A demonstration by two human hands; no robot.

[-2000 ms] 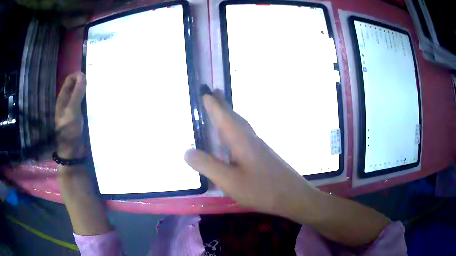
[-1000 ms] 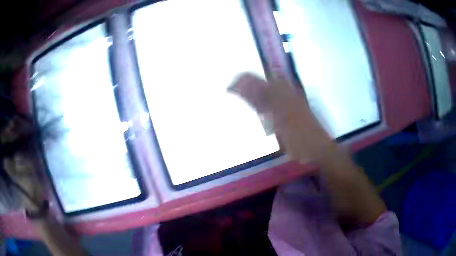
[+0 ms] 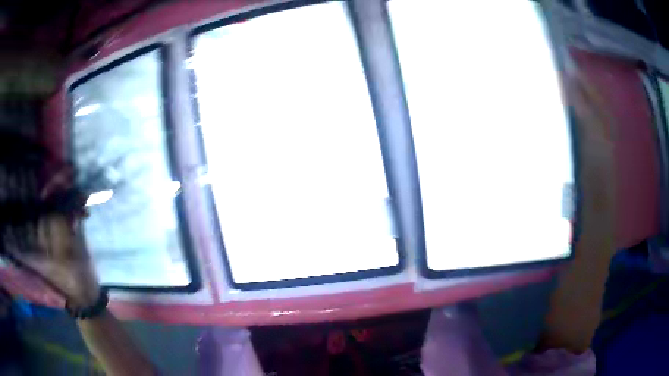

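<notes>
Three tablets with black bezels lie side by side on pale sheets. The left tablet (image 3: 128,176) shows a greyish-white screen with reflections. The middle tablet (image 3: 293,147) and the right tablet (image 3: 488,139) glow plain white. A small pale label (image 3: 568,200) is near the right tablet's lower right corner. My left hand (image 3: 62,246) is blurred and dark at the left tablet's left edge; whether it holds anything cannot be told. My right hand (image 3: 590,117) is blurred at the right edge of the right tablet, with the forearm below it; its fingers are not clear.
The pink-red bench (image 3: 293,311) has a curved front edge. Part of another tablet or slab (image 3: 662,110) shows at the far right. Dark, blurred items are at the left. Below are a grey floor with a yellow line and a blue object (image 3: 631,341) at lower right.
My right hand has moved right, from over the middle tablet to the right tablet's far edge. The right tablet's screen is now fully white. The view has shifted.
</notes>
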